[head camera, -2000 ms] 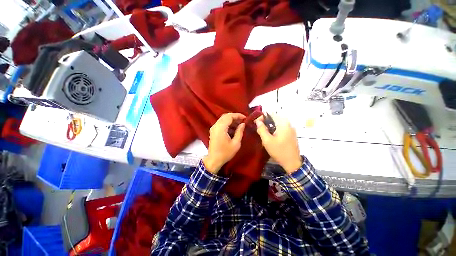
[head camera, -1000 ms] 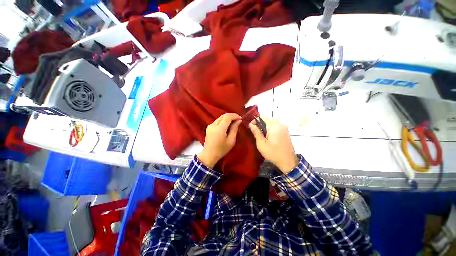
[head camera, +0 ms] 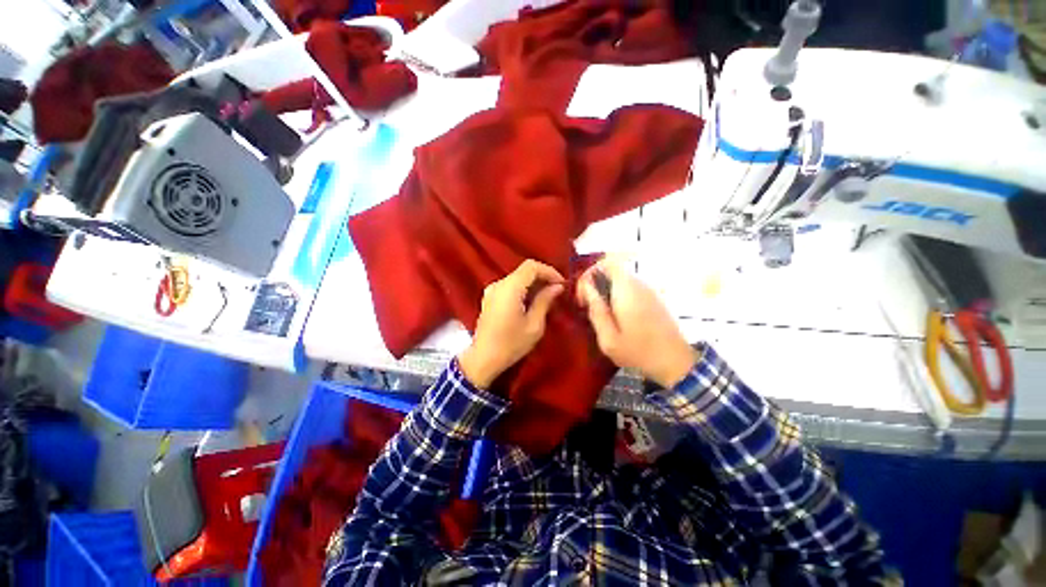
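A dark-red garment piece (head camera: 499,184) lies spread on the white machine table and hangs over its front edge. My left hand (head camera: 513,318) pinches a small fold of its edge between thumb and fingers. My right hand (head camera: 633,321) is just right of it, fingertips close together at the same edge. A small dark tool (head camera: 602,283) shows between the right fingers, mostly hidden by them. Its blades cannot be made out.
A white sewing machine head (head camera: 872,138) stands at right, with yellow-and-red-handled scissors (head camera: 969,358) in front. A grey box with a round vent (head camera: 212,197) is at left. Small scissors (head camera: 172,289) lie below it. A blue bin (head camera: 275,493) holds red cloth beside my lap.
My right hand has turned and its fingertips have closed in beside the left ones. The red fold that stood up between them now hardly shows. The whole view has shifted slightly.
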